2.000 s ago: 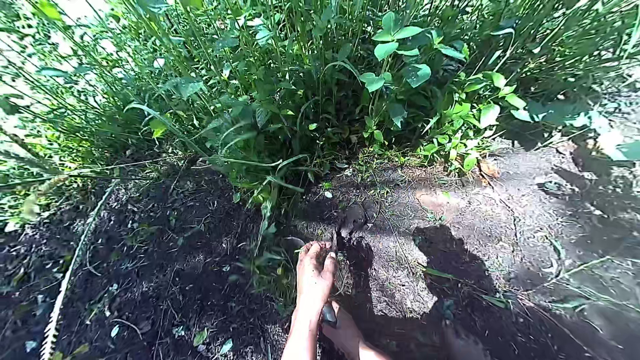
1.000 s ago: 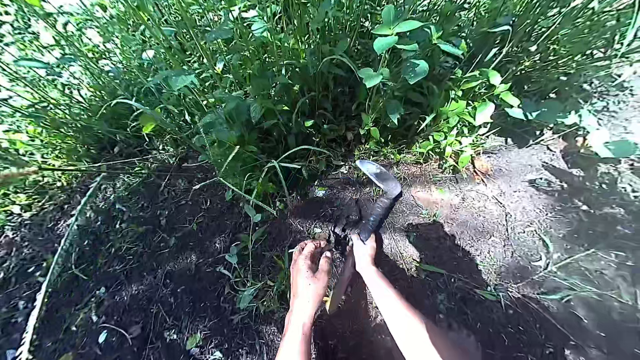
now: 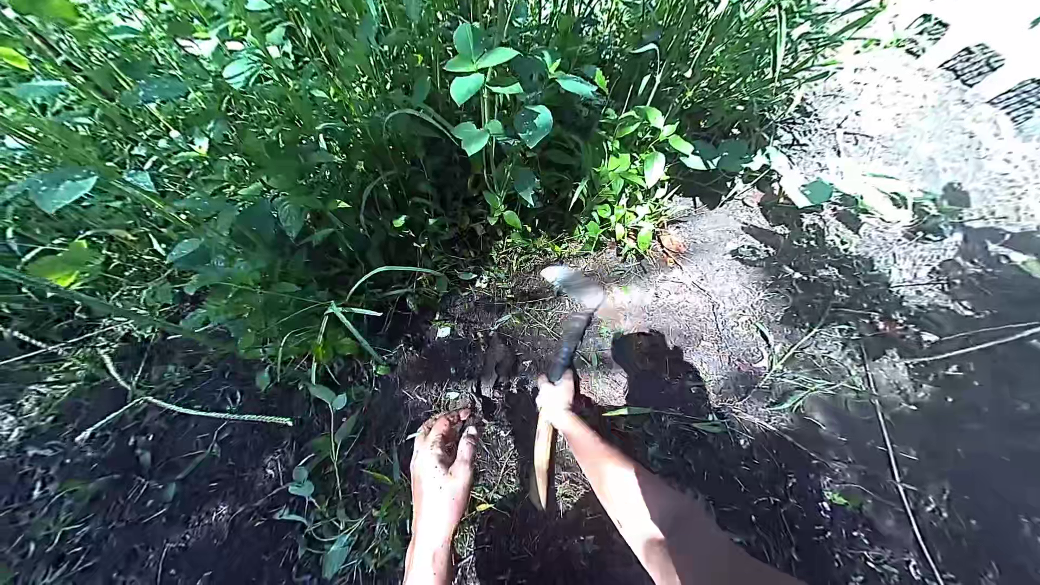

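My right hand [image 3: 557, 398] grips the handle of a hand tool with a curved metal blade [image 3: 575, 284], perhaps a sickle. The blade is motion-blurred and points away from me, over pale soil. Black wrapping covers the upper handle, and a bare wooden end [image 3: 543, 463] sticks out below my fist. Left of it, my left hand [image 3: 443, 447] is low over the dark ground with soil on its curled fingers; whether anything is between them I cannot tell. Just beyond my hands lies a disturbed dark patch of soil [image 3: 497, 361].
Dense green grass and weeds [image 3: 325, 179] rise across the far side. A small leafy plant [image 3: 333, 439] grows left of my left hand. A thin dry stick [image 3: 894, 463] lies at the right, and sunlit ground [image 3: 918, 138] with scattered leaves stretches toward the upper right.
The curved blade, not visible in the earliest frame, appears in my right hand in the later ones. My hands, close together at first, are now apart. The view has shifted somewhat.
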